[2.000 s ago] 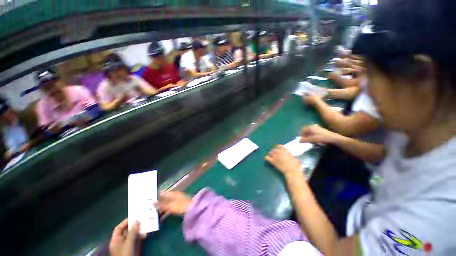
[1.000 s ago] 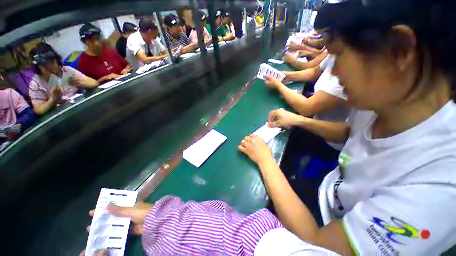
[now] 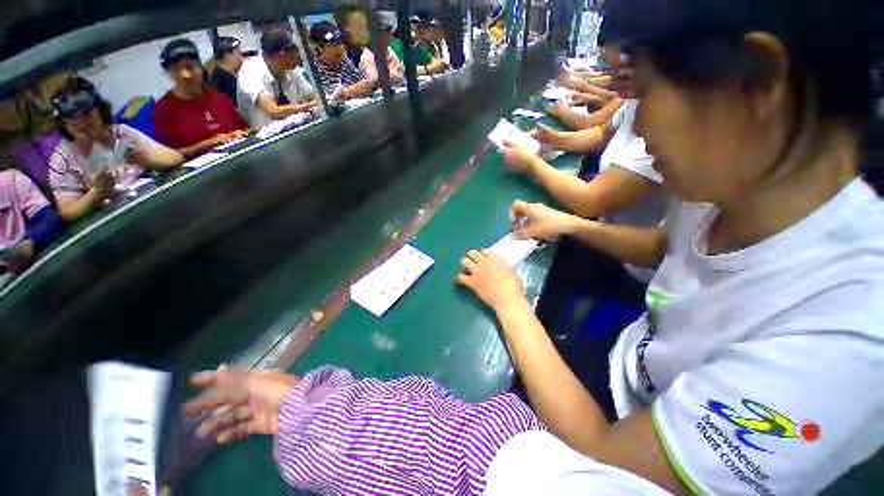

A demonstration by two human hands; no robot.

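A white printed sheet [image 3: 128,426] with a row of short black marks stands upright at the lower left, slightly blurred. My left hand [image 3: 143,490] is mostly cut off by the bottom edge; only fingertips show, gripping the sheet's lower end. My right hand [image 3: 237,402] is open with fingers spread, just right of the sheet and apart from it, holding nothing. Its forearm wears a purple-and-white striped sleeve. A white sheet or pile [image 3: 392,279] with small dark marks on top lies on the green worktop, beyond my right forearm.
A person in a white shirt [image 3: 766,320] sits close on my right, both hands on a white paper [image 3: 514,249]. More workers sit beyond. A dark channel [image 3: 242,232] runs along the worktop's reddish-brown edge [image 3: 325,315]. Workers in caps sit across it.
My right hand has let go of the sheet and opened. The sheet has moved left in my left hand. The paper on the worktop, blank on top before, now shows dark marks.
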